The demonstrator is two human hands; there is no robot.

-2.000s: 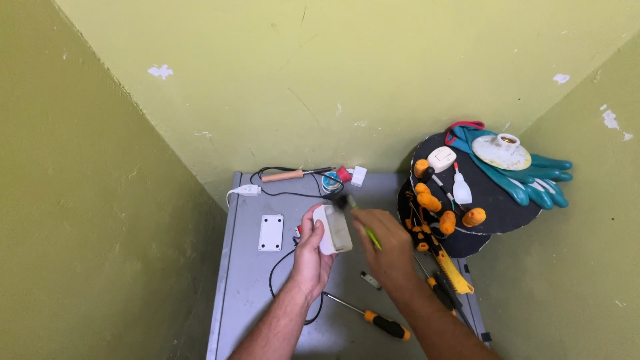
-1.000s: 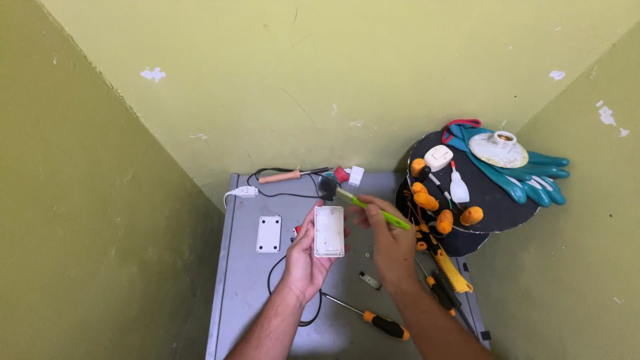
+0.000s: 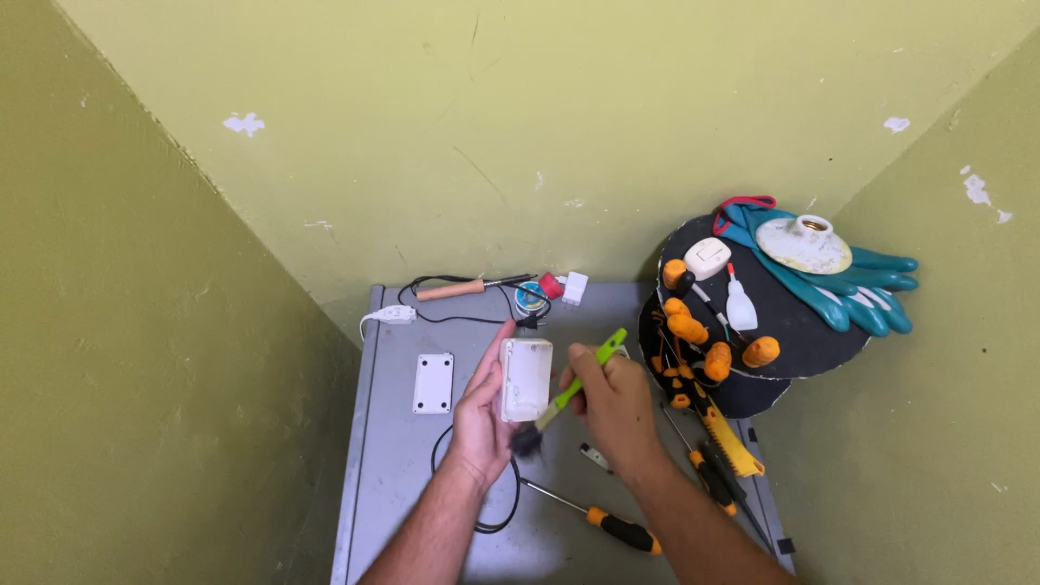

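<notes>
A white plastic box (image 3: 527, 380), its hollow inside facing me, is held in my left hand (image 3: 481, 422). My right hand (image 3: 609, 400) grips a brush by its green handle (image 3: 602, 353); the dark bristles (image 3: 526, 439) are at the lower edge of the box. A white cover plate (image 3: 434, 383) with dark holes at its corners lies left of my left hand. Below my hands are a black cable (image 3: 481, 528) and a screwdriver (image 3: 624, 530) with an orange and black handle. A small metal-and-white piece (image 3: 595, 457) lies beside my right wrist.
A soldering iron (image 3: 451, 290), solder spool (image 3: 530, 299) and white plug (image 3: 391, 315) lie along the table's back. At right, a black round board (image 3: 800, 345) holds teal gloves (image 3: 821, 298), a lamp holder (image 3: 804, 244), a switch (image 3: 707, 258) and a bottle (image 3: 740, 307). A yellow-handled saw (image 3: 731, 443) lies below.
The brush has moved from above the box to its lower edge, its bristles now pointing down. Two seconds ago the box was tilted; its open side now faces me more squarely.
</notes>
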